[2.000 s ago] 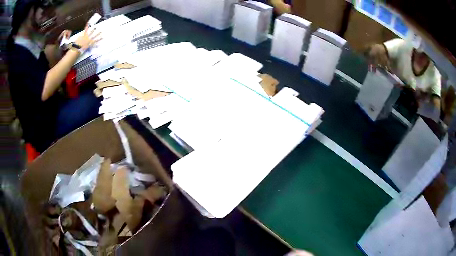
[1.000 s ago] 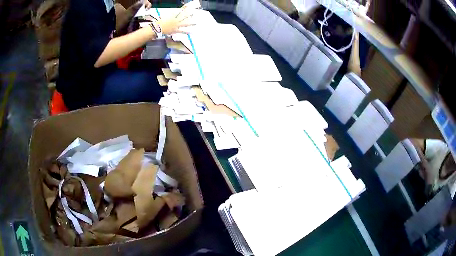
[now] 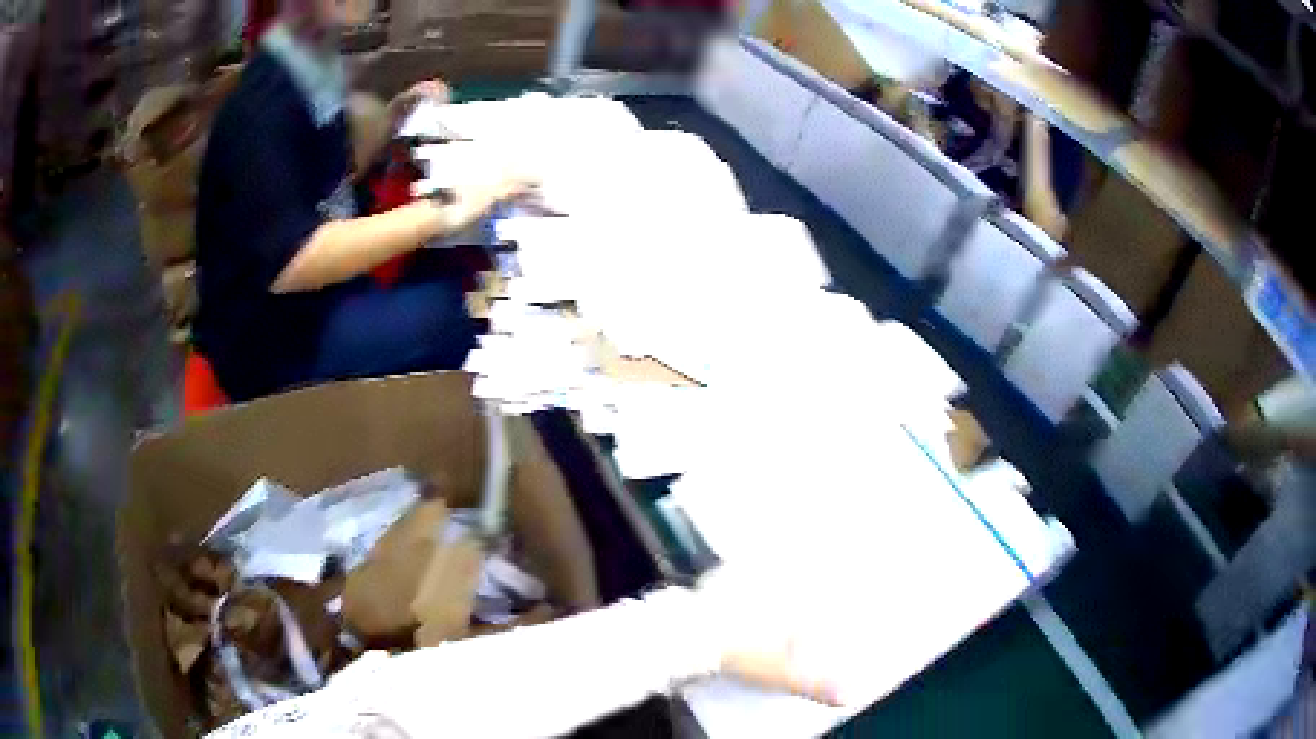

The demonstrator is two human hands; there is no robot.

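Observation:
A long pile of white carton blanks lies along the bench, overexposed, with a thin blue line near its right end. My left arm, in a white sleeve, reaches in from the lower left. My left hand is at the near end of the pile, its fingers pointing right over the top blank. It is blurred, and I cannot tell whether it grips the blank. My right hand is not in view.
An open brown waste box holds paper, scraps and white strips at the lower left. A seated person handles blanks at the far end. White erected cartons line the bench's far side.
My left arm and hand have come in from the bottom left onto the near end of the pile. The view has turned left. The seated person's hand has drawn back and lower.

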